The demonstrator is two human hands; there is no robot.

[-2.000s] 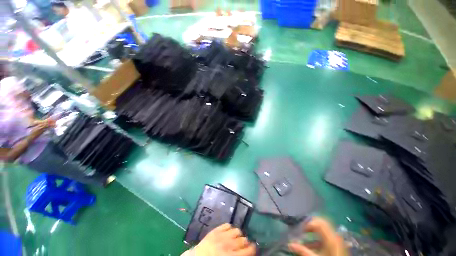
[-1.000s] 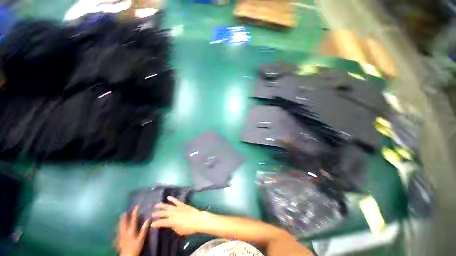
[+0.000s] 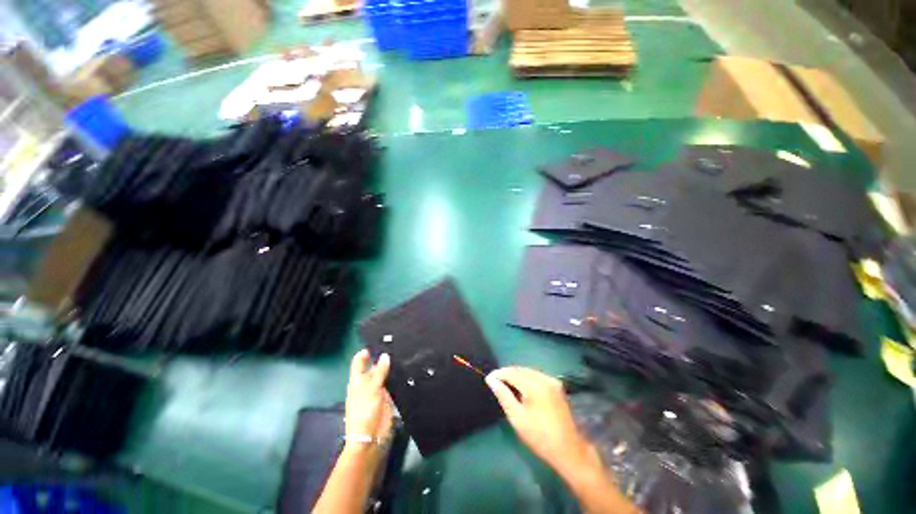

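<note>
A matte black panel (image 3: 442,397) is tilted in front of me, with small bright dots near its middle. My left hand (image 3: 369,402) grips its left edge, thumb on top. My right hand (image 3: 532,402) is at its right side and pinches a thin lead wire (image 3: 468,363) with an orange-red tip over the panel. The wire's other end is hidden by my hand. Another dark panel (image 3: 306,457) lies at the near edge, partly behind my left forearm.
Stacked black panels (image 3: 221,301) lean at the left beside an open carton (image 3: 70,259). Fanned panels (image 3: 693,236) lie at the right. A shiny plastic bag (image 3: 673,452) and dark wire tangle are at the near right. Yellow slips (image 3: 836,494) lie at the far right.
My hands have moved from the dark stack at the near edge to the single panel, which is now held and turned. A wire is now in my right hand. The view has shifted left.
</note>
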